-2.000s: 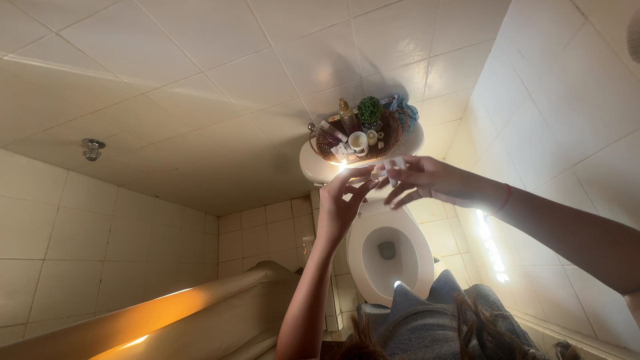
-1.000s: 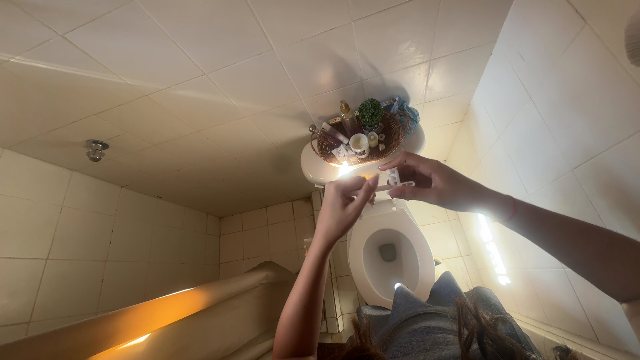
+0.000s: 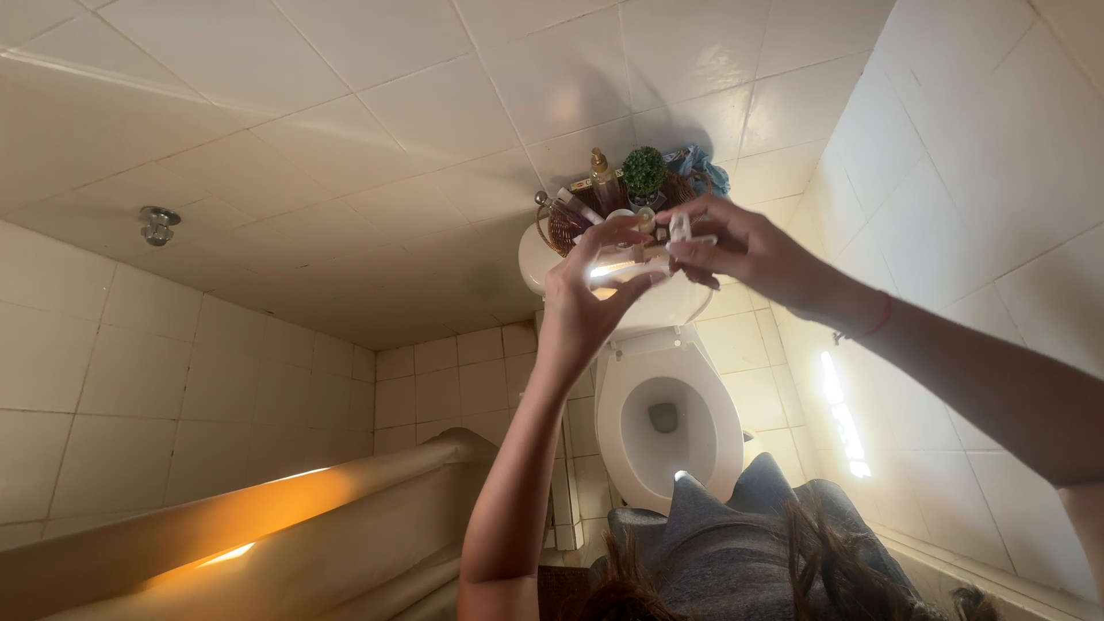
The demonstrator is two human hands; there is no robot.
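My left hand [image 3: 595, 280] is raised over the toilet tank with thumb and fingers curved apart. Glare and blur hide whether something lies between them. My right hand [image 3: 733, 246] pinches a small white object [image 3: 680, 228] between thumb and fingers, close beside the left fingertips. Behind both hands a wicker basket [image 3: 565, 235] sits on the toilet tank [image 3: 536, 259]. In it are a spray bottle with a gold cap [image 3: 604, 181], a small green potted plant [image 3: 644, 172], tubes and jars. A crumpled blue cloth [image 3: 703, 168] lies at its right end.
Below the hands is the toilet bowl [image 3: 668, 423] with its seat exposed. A metal knob [image 3: 159, 226] protrudes from the tiled wall at left. Light-coloured draped material [image 3: 345, 517] spans the lower left. A tiled wall [image 3: 975, 259] stands close on the right.
The fingers of my left hand have spread apart from a closer pinch. My right hand still has the small white object, now turned differently.
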